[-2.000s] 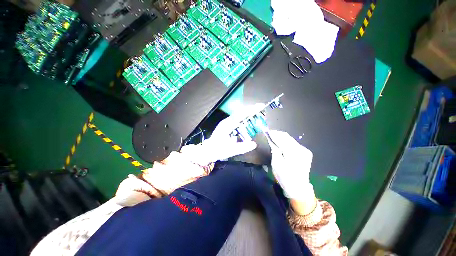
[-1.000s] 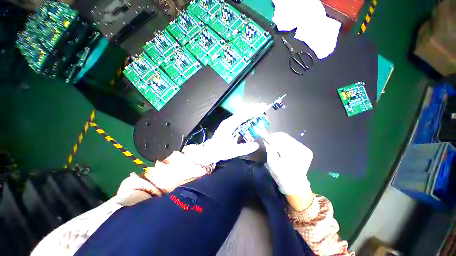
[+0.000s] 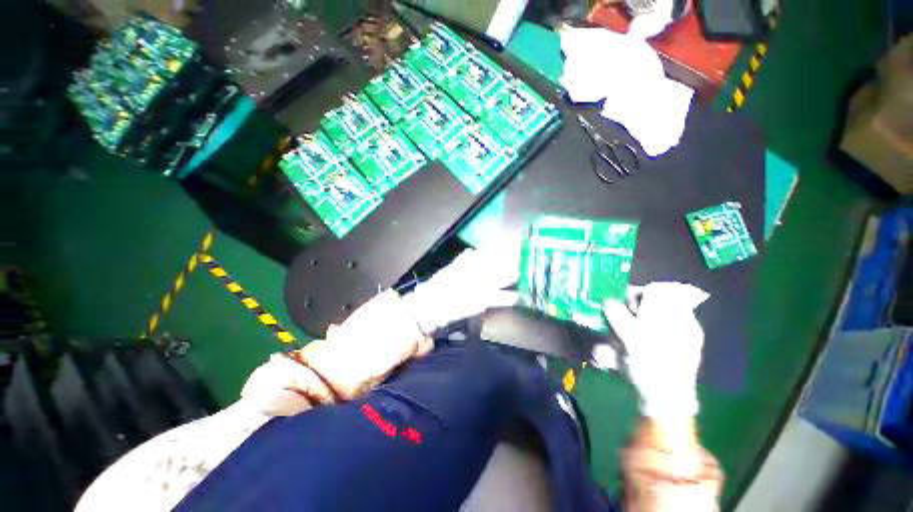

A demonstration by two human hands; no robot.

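Note:
A green circuit board [image 3: 578,267] with white markings is held face-on to me above the dark mat, near the mat's front edge. My left hand [image 3: 469,287], in a white glove, holds the board's left side; glare hides its fingers. My right hand [image 3: 656,335], also white-gloved, holds the board's lower right corner. A white pointed piece [image 3: 683,292], perhaps a wipe, shows at the right hand. Another smaller-looking green board [image 3: 721,235] lies on the mat at the right.
Rows of boards [image 3: 430,112] fill part of a black tray [image 3: 418,205] at upper left. Black scissors [image 3: 610,158] and a white crumpled cloth [image 3: 641,95] lie at the mat's far edge. Stacked boards [image 3: 135,85] stand far left. Blue and grey bins [image 3: 859,375] are at right.
The board was tilted nearly edge-on between my hands and now shows its flat face. My right hand has moved right and lower to the board's corner. The view has shifted slightly.

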